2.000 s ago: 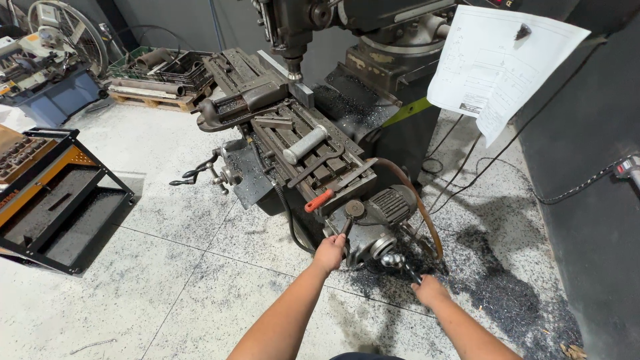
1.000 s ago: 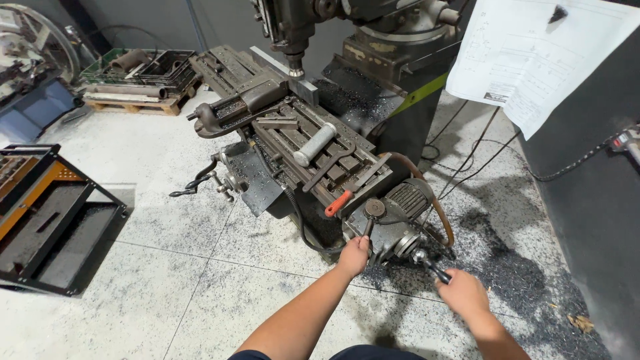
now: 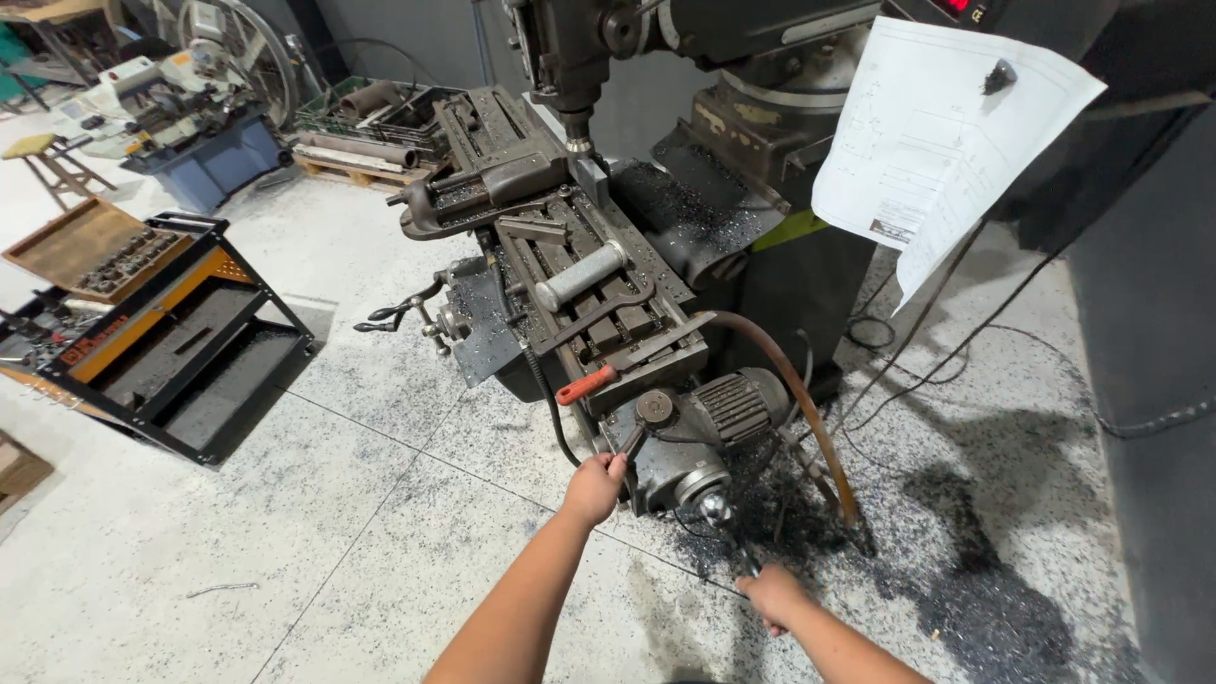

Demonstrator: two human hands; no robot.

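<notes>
My left hand [image 3: 596, 488] is closed on a lever [image 3: 635, 439] of the power feed unit at the near end of a milling machine's table. Lower and to the right, my right hand [image 3: 774, 597] grips the black handle [image 3: 750, 560] of the table's crank. The feed motor [image 3: 739, 407] is just beyond both hands. On the table [image 3: 679, 356] lie a file with an orange handle [image 3: 586, 385], a round metal bar [image 3: 582, 275] and several clamping pieces. Farther back, a machine vise [image 3: 518, 185] holds a flat metal bar [image 3: 589, 179] under the spindle [image 3: 578, 133].
A tool cart [image 3: 190, 347] with a wooden box [image 3: 95, 249] stands on the left. A drawing sheet [image 3: 950, 142] hangs at upper right. A brown hose [image 3: 807, 399] curves down beside the motor. Metal chips [image 3: 997, 598] and cables [image 3: 969, 351] lie on the floor.
My right hand has moved with the crank handle: it was farther right of the hub one second ago and is now below it. My left hand stays on the lever. The view has shifted.
</notes>
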